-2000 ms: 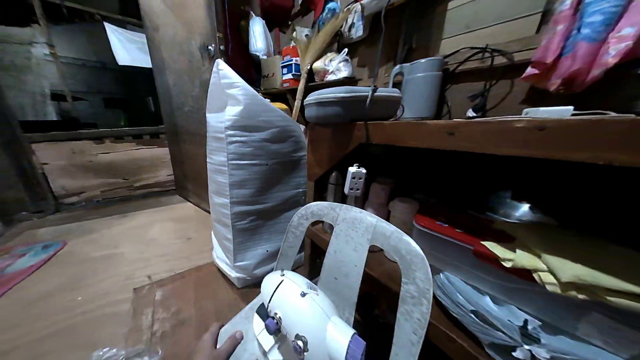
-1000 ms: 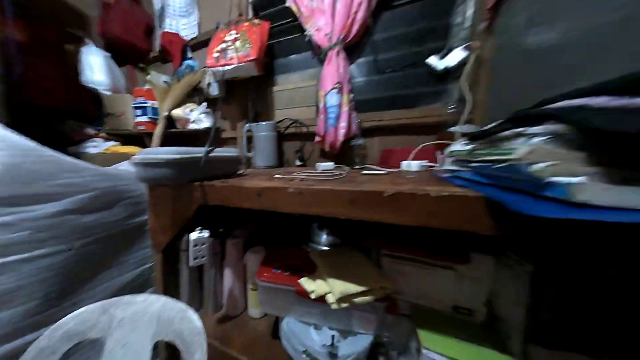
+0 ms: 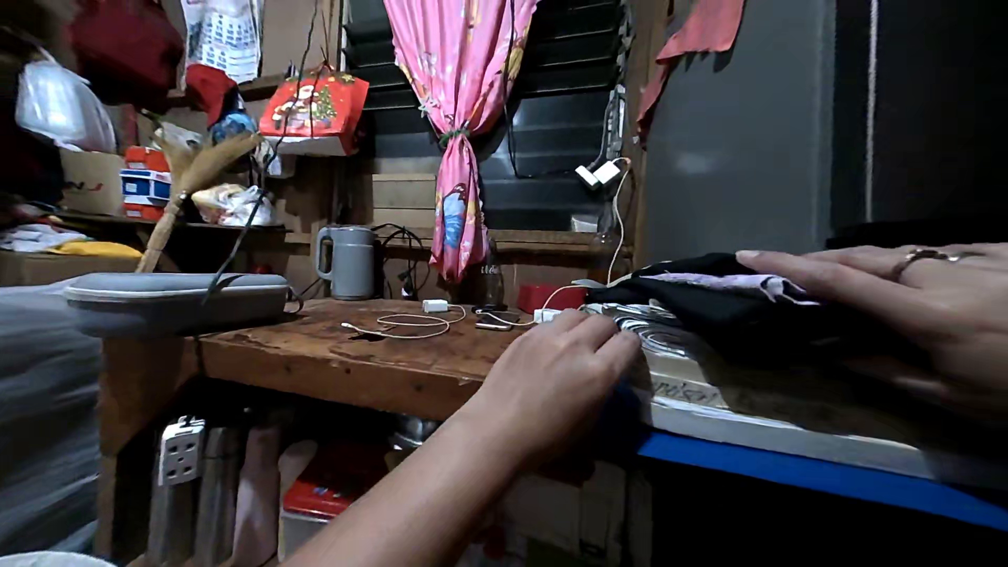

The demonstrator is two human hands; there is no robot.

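My left hand [image 3: 563, 370] reaches over the wooden table [image 3: 315, 346], its curled fingers at the left edge of a stack of papers and notebooks [image 3: 693, 386]; whether they grip anything is hidden. My right hand [image 3: 906, 307] lies palm down, fingers stretched, over dark folded cloth [image 3: 717, 303] on that stack. A strip of pale lilac cloth [image 3: 732, 285] shows by its fingertips. Beneath the stack is a blue board or folder [image 3: 787, 476]. A white charger adapter [image 3: 545, 315] sits just behind my left hand, and a white cable [image 3: 409, 323] lies coiled on the table.
A grey zipped case [image 3: 181, 303] and a grey jug [image 3: 352, 264] stand on the table. A pink curtain [image 3: 461, 102] hangs behind it. Below are a white power strip [image 3: 181, 453] and a red-lidded box [image 3: 331, 480]. A straw broom [image 3: 169, 213] leans at the left.
The view has swung right, from the sewing machine and plastic chair to the table and paper stack. Both hands are now at the stack; earlier, one hand showed beside the sewing machine.
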